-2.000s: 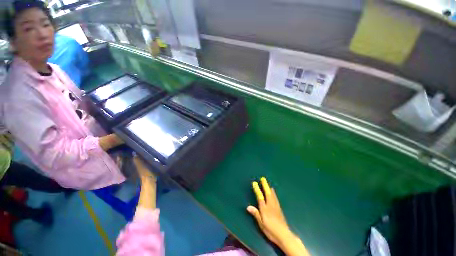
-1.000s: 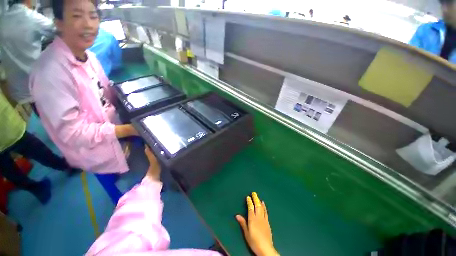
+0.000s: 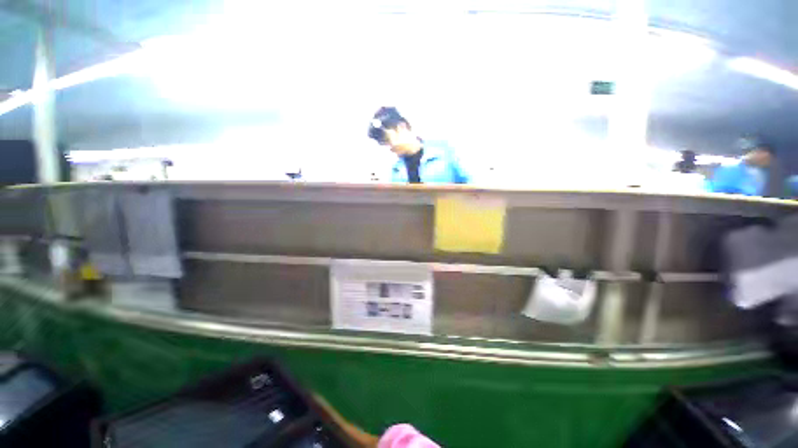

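Observation:
A black tray (image 3: 312, 423) is at the bottom edge, left of centre, cut off by the frame and seen at a slant. A dark glossy tablet (image 3: 214, 418) lies in it. My right hand (image 3: 348, 426) is a blurred strip of skin along the tray's right side, with a pink sleeve behind it. Its fingers cannot be made out, so its grip is unclear. My left hand is out of the picture.
Another black tray (image 3: 77, 411) with a glossy tablet is at the lower left. A dark tray (image 3: 669, 420) with a glossy slab is at the lower right. Behind the green bench (image 3: 490, 394) stands a grey partition (image 3: 262, 227). A person in blue (image 3: 437, 162) is beyond it.
The view has swung up and right. My left hand and the person in pink have left the picture. My right hand was spread over the green surface and is now beside the tray.

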